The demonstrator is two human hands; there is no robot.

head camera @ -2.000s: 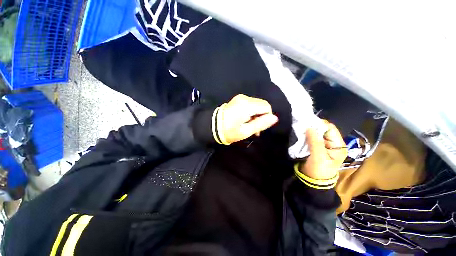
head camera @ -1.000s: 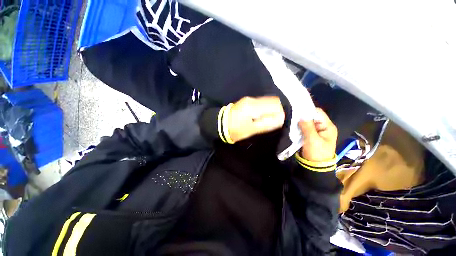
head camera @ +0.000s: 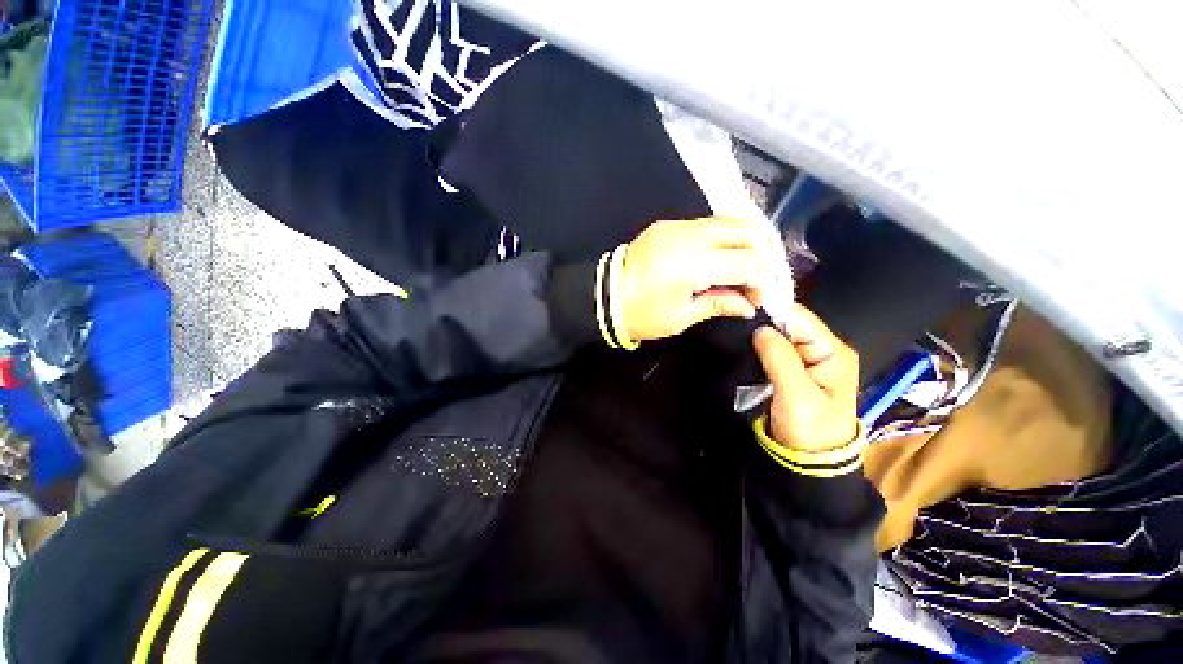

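Note:
A black fabric piece [head camera: 571, 149] lies over my lap, with a white strip [head camera: 711, 162] along its right edge. My left hand [head camera: 694, 279] holds the strip's edge between thumb and fingers. My right hand [head camera: 811, 376] is close beside it, fingertips pinching the black edge with the white strip. The strip's lower end shows just left of my right hand. The fingertips nearly touch; the exact grip is partly hidden by the fingers.
The white table [head camera: 908, 143] edge crosses the upper right. Tan-brown fabric [head camera: 1025, 402] and a bundle of black cut pieces [head camera: 1038, 558] with white lines are at lower right. Blue crates [head camera: 117, 117] stand on the speckled floor at left. Black-and-white patterned fabric [head camera: 422, 59] is at the top.
My left hand has moved right and now meets the strip. My right hand has stayed near the strip and now pinches the edge; the strip's loose end is more covered.

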